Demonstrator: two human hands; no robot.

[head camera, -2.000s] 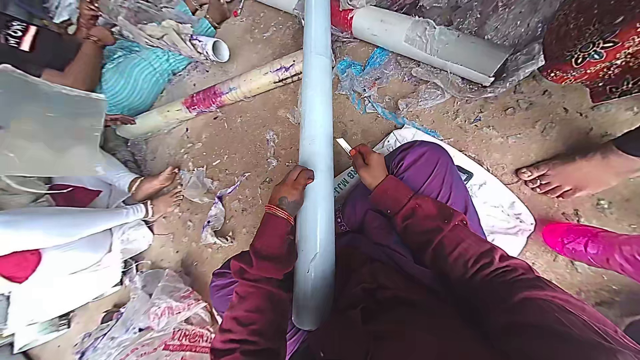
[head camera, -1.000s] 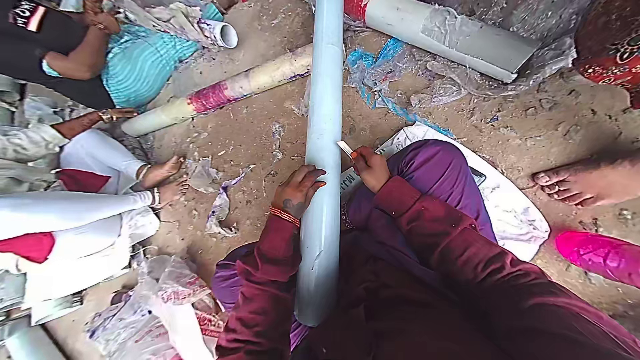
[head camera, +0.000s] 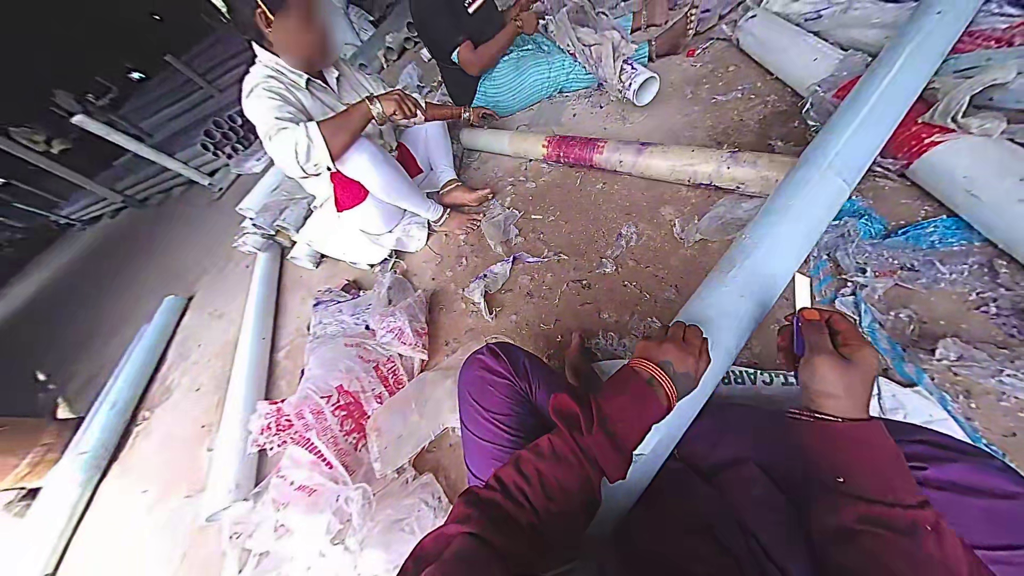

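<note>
A long pale blue-grey plastic pipe point(head camera: 760, 256) slants from my lap up to the upper right. My left hand point(head camera: 674, 358) lies against the pipe's left side, its fingers curled at the edge; how much of the pipe it grips is partly hidden. To the right of the pipe, and apart from it, my right hand point(head camera: 832, 360) holds a small knife point(head camera: 802, 292) with a pale flat blade pointing up and a purple handle. Under my legs lies a white printed sack point(head camera: 912, 400).
Two people sit at the upper left, one in white point(head camera: 296, 120). A cream pipe with a red band point(head camera: 640, 156) lies ahead. Crumpled plastic bags point(head camera: 344, 384) and more pipes point(head camera: 252, 368) are at the left; a thick grey pipe point(head camera: 976, 188) lies at the right.
The view has swung strongly to the left. Both hands still have their places on either side of the pipe, with the knife in the right hand.
</note>
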